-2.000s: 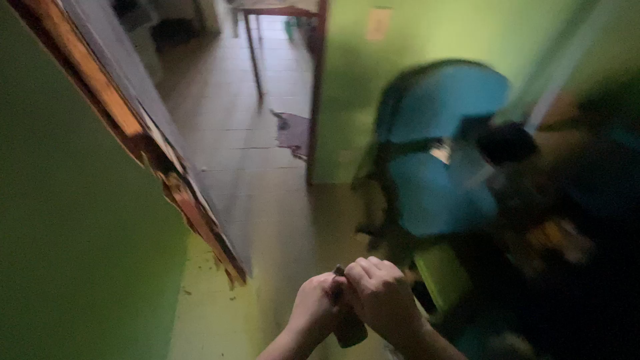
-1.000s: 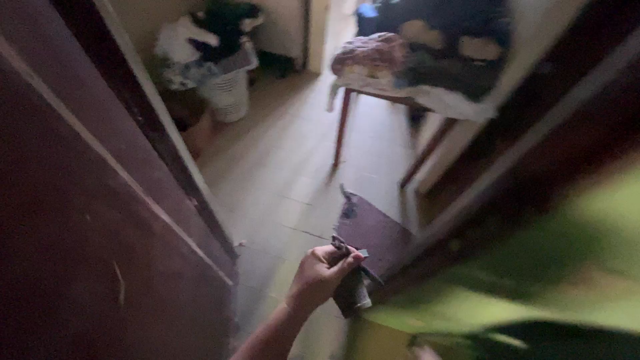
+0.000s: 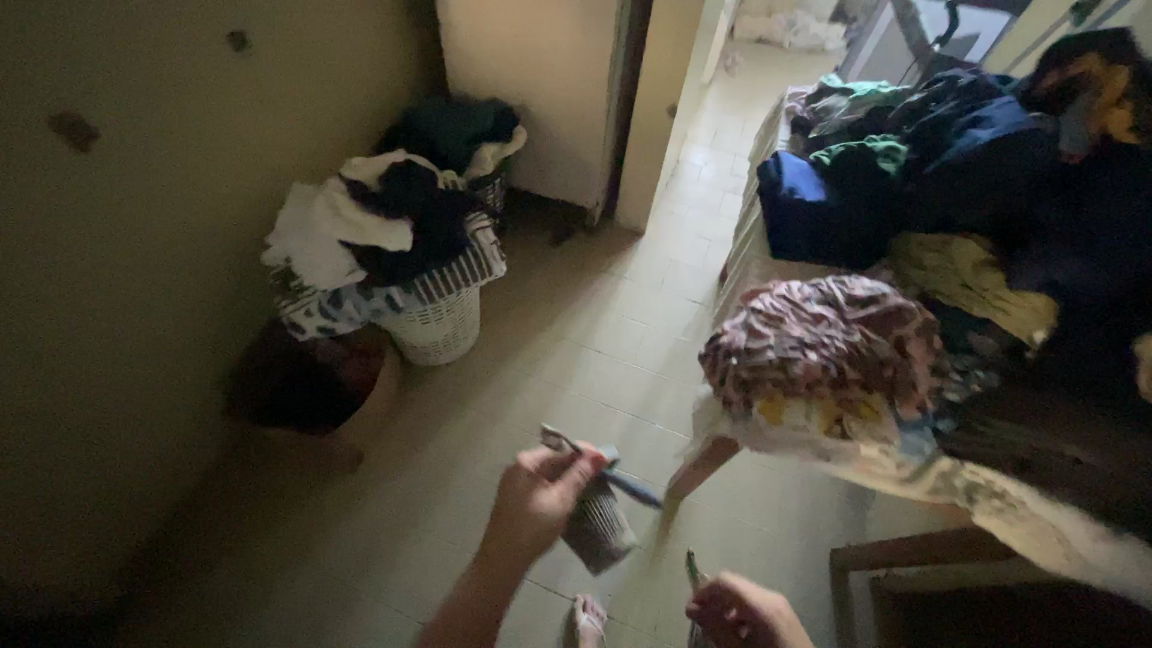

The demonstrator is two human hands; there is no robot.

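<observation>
My left hand (image 3: 544, 495) is at the lower middle, its fingers closed on a small dark ribbed object (image 3: 598, 531) that hangs below them; a dark, pen-like stick (image 3: 634, 489) juts from the same grip to the right. I cannot tell exactly what the ribbed object is. Lower and to the right, my right hand (image 3: 742, 612) is closed around a thin stick-like item (image 3: 691, 567) with a greenish tip, partly cut off by the bottom edge. The two hands are apart. One foot in a sandal (image 3: 589, 621) shows between them on the floor.
On the right stands a wooden-legged table (image 3: 706, 468) heaped with clothes (image 3: 954, 153) and a crumpled patterned cloth (image 3: 823, 342). At left, a white perforated basket (image 3: 436, 328) overflows with laundry beside a dark-mouthed bin (image 3: 310, 378). A pale cabinet (image 3: 540, 99) stands behind. Tiled floor runs between.
The view has moved through the doorway into the room with the table. My hands were together two seconds ago and are now apart; the right hand has come back into view.
</observation>
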